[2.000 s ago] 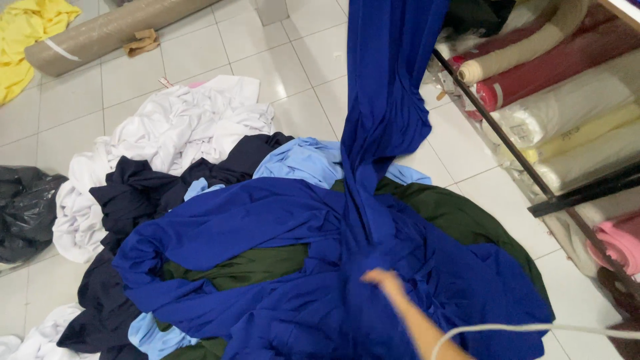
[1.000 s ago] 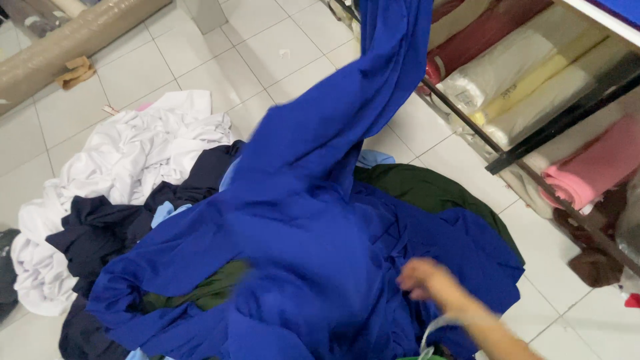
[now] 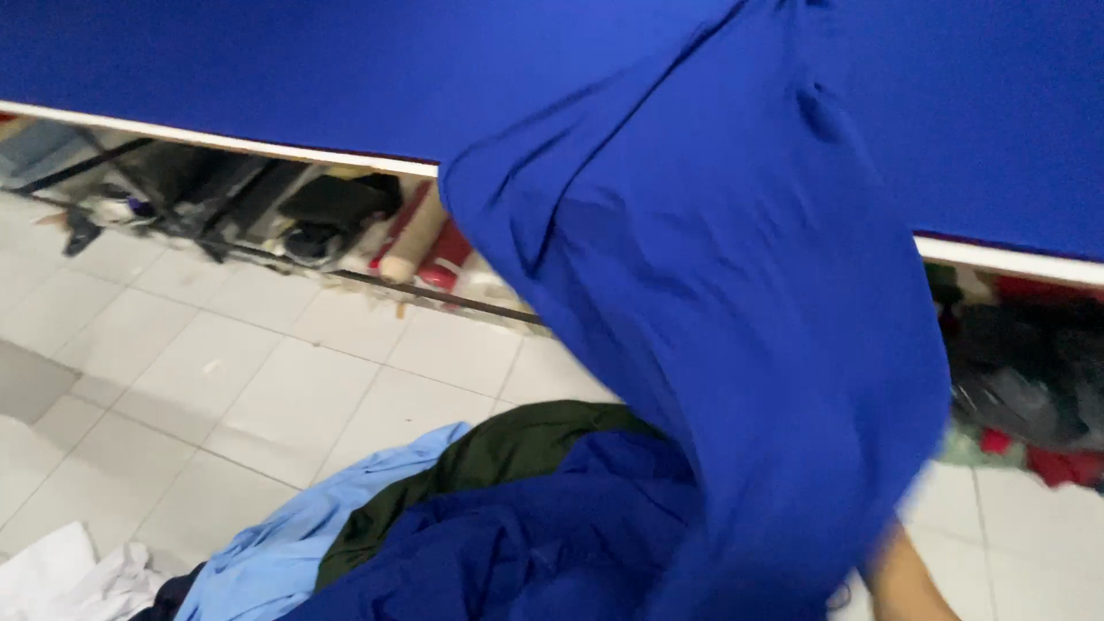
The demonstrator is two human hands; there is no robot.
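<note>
Royal blue fabric [image 3: 733, 302] hangs in folds over the table's white edge and runs down to a heap of the same blue fabric [image 3: 535, 535] on the floor. More blue fabric [image 3: 259, 69] lies flat across the tabletop. At the lower right a forearm shows beside the hanging cloth; its hand is hidden behind the cloth, so its grip cannot be seen. No other hand appears. Dark green fabric [image 3: 517, 440] and light blue fabric [image 3: 293, 535] lie against the blue heap.
Beneath the table with a white edge [image 3: 1009, 259] are fabric rolls [image 3: 418, 233], dark bundles and a metal rail [image 3: 431, 297]. A black plastic bag [image 3: 1026, 371] sits under its right part. White fabric [image 3: 78, 569] lies on the tiled floor [image 3: 259, 388] at lower left.
The view has swung up and right, bringing the blue-covered tabletop into sight. A hand seen earlier at the blue heap is now hidden behind the hanging fabric.
</note>
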